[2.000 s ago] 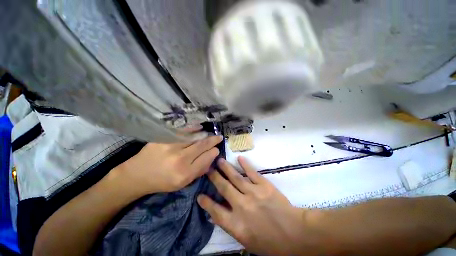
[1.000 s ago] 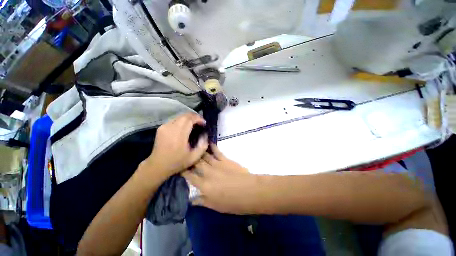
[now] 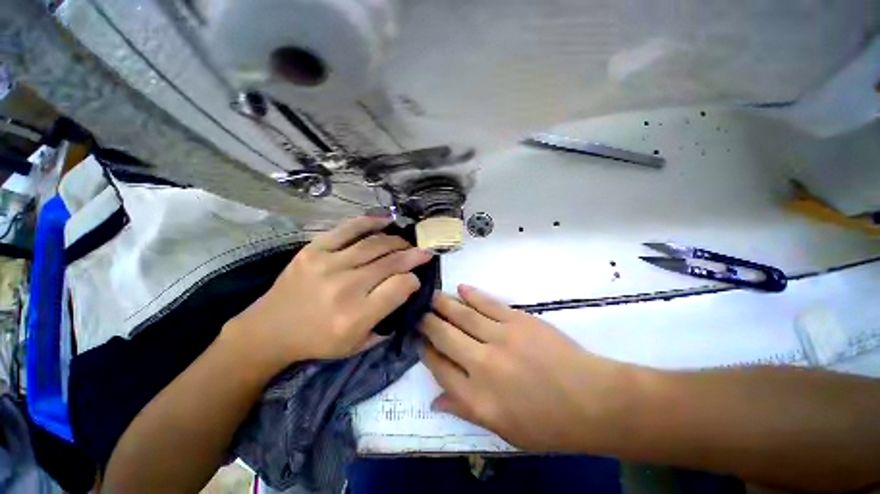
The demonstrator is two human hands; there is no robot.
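Observation:
The black fabric [image 3: 183, 338] runs along the garment edge to the needle area, beside the cream ribbed knob [image 3: 440, 234]. My left hand [image 3: 328, 289] lies on the black fabric with its fingertips close to the knob; fingers and cloth hide the needle. My right hand [image 3: 502, 367] lies flat at the cloth's right edge, fingertips touching it, palm on the table. The grey-blue lining [image 3: 309, 415] hangs bunched below my hands. The light grey shell [image 3: 183, 246] lies to the left. The off-white sewing machine head [image 3: 502, 58] looms above.
Open black snips [image 3: 714, 267] lie right of the hands, a metal strip [image 3: 593, 150] behind them. A small white block [image 3: 818, 336] sits on the ruler markings at right. A yellow-orange strip [image 3: 820, 212] lies at far right. A blue basket [image 3: 48, 318] stands at left.
The view has moved closer to the machine. My left hand has shifted from a pinched pose to lying flatter nearer the needle area. My right hand is flatter beside the cloth.

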